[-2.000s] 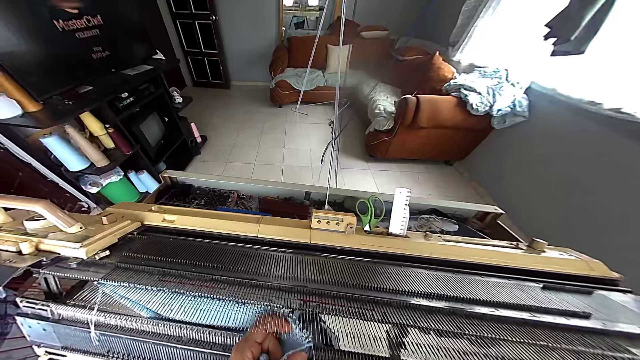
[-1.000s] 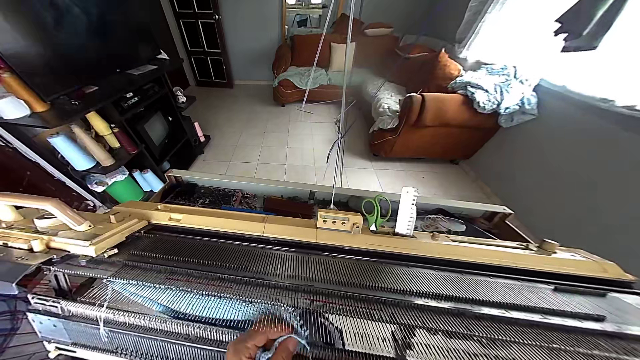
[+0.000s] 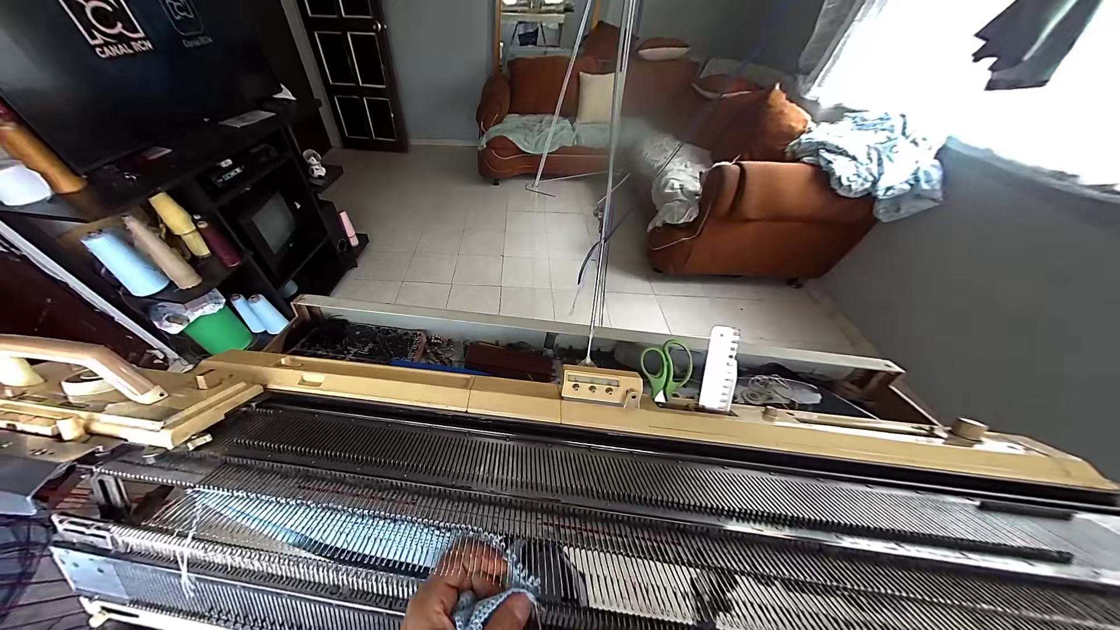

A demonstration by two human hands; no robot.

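My left hand (image 3: 472, 584) reaches in at the bottom centre, its fingers and thumb closed on the edge of light blue knitted fabric (image 3: 376, 535). The fabric hangs between the two needle beds of a knitting machine (image 3: 516, 468), and part of it shows only through the rows of needles. Left of the hand, white yarn strands (image 3: 185, 560) hang over the front bed. The beige carriage (image 3: 96, 394) rests at the machine's left end. My right hand is out of view.
Green-handled scissors (image 3: 667, 372) and a white toothed card (image 3: 720, 367) stand behind the beige rail, beside a row counter (image 3: 601, 385). Yarn strands rise from there. Yarn cones (image 3: 127, 262) fill a shelf at left. Brown sofas (image 3: 761, 219) stand beyond.
The picture on the television is different. My left hand stays closed on the blue fabric at much the same place along the beds.
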